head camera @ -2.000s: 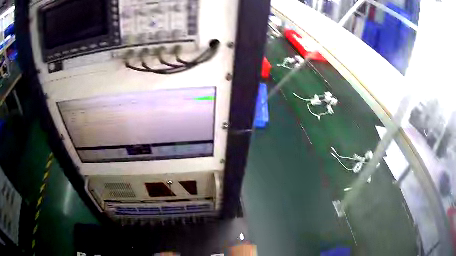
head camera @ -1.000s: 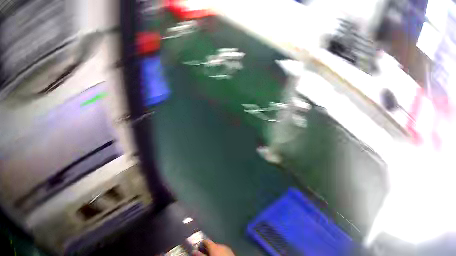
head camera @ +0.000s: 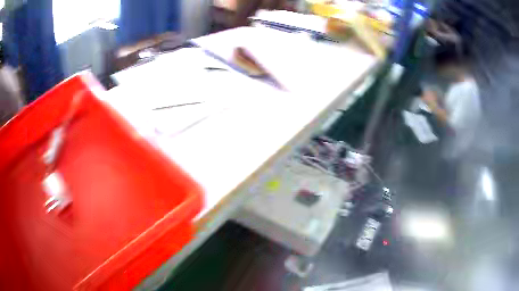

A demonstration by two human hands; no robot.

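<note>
A large orange-red plastic bin stands on the white bench at the left, cut off by the picture's edge. Inside it lies a white adapter with metal prongs showing at its lower end. Another white piece lies above it, too blurred to tell. Neither my left hand nor my right hand is in the picture.
Below the bench edge is a beige box with tangled cables behind it. A white power strip lies on the floor. A person in light clothing is at the upper right, near white paper.
The view has swung away from the test rack, the green bench and the blue tray to the red bin and white bench. The hand seen at the bottom earlier has gone out of view.
</note>
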